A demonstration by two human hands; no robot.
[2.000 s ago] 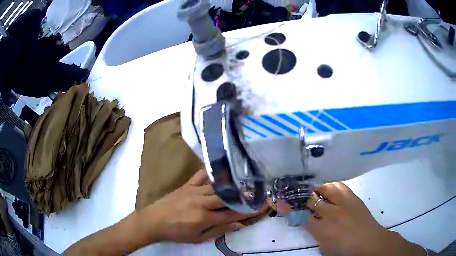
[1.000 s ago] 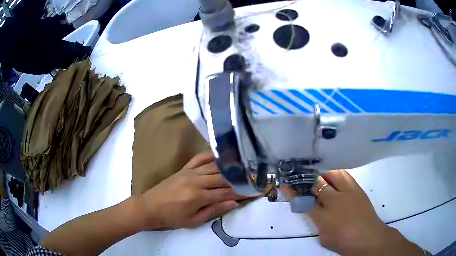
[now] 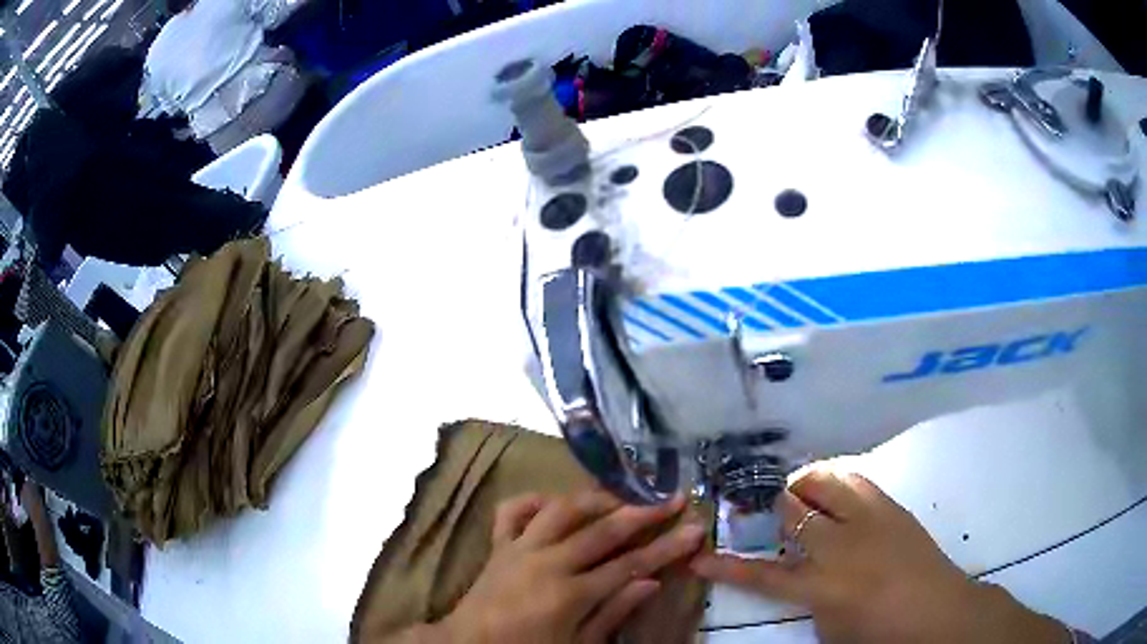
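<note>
The brown cloth piece [image 3: 440,541] lies on the white table left of and below the needle area, with folds at its upper left. My left hand [image 3: 566,572] lies flat on it with fingers spread, fingertips close to the needle area. My right hand [image 3: 868,554], with a ring, is beside the tension discs [image 3: 752,481]; its fingertips are at the cloth's right edge, partly hidden by the pale block [image 3: 752,531]. The white machine head [image 3: 855,352] and its chrome guard [image 3: 585,377] stand over the fingertips and hide the needle.
A fanned stack of brown pieces [image 3: 227,390] lies on the table at left. A grey unit [image 3: 53,415] stands at the left edge. A white trough [image 3: 415,126] with dark items is behind the machine. A person in a light top [image 3: 220,63] is at upper left.
The brown piece has turned and come nearer to me, its folds now showing. My left hand has moved right and down over it, fingers more spread. The camera view has also shifted.
</note>
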